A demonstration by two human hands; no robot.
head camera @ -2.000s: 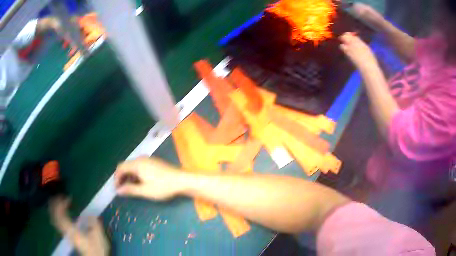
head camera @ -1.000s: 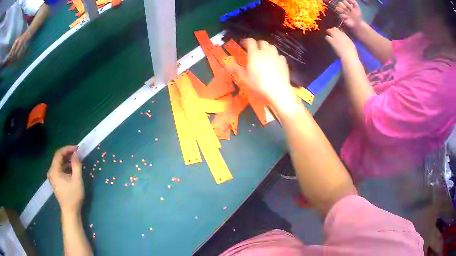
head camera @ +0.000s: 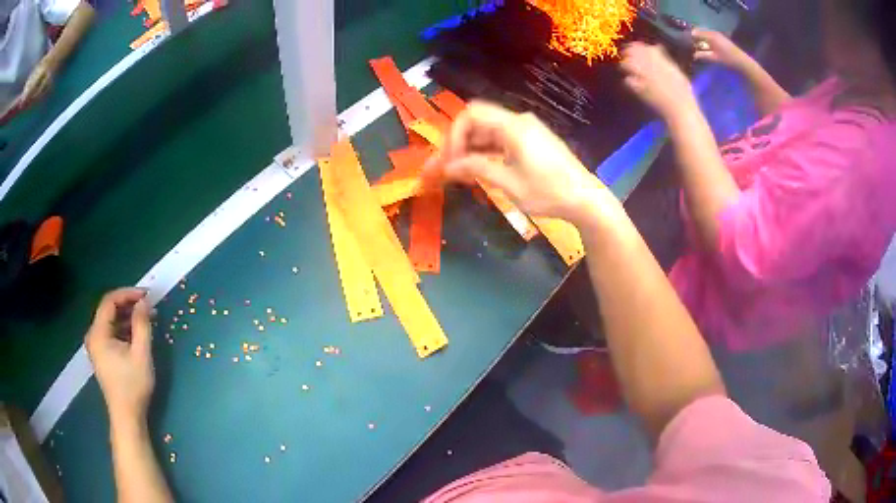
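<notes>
Orange and yellow-orange straps (head camera: 396,285) lie overlapped on the green bench (head camera: 295,413), right of the metal post. My right hand (head camera: 516,162) is over the upper part of the pile, its fingertips pinched on an orange strap (head camera: 428,177); the fingers are blurred and hide part of it. My left hand (head camera: 123,339) rests at the pale rail on the left, fingers curled with a gap to the thumb, and nothing shows in it. A black speaker body with an orange tab (head camera: 46,239) stands beyond the rail at the far left.
A metal post (head camera: 307,79) rises from the pale rail (head camera: 211,231). Tiny orange bits (head camera: 251,349) dot the bench. A carton edge (head camera: 20,452) is at lower left. A neighbour in pink (head camera: 786,206) works by a fine orange heap (head camera: 587,25). Another person's arm (head camera: 49,64) shows upper left.
My right hand has drawn back slightly left and down, its fingers now pinched. Straps under it have shifted. My left hand, at the rail, has barely moved since one second ago.
</notes>
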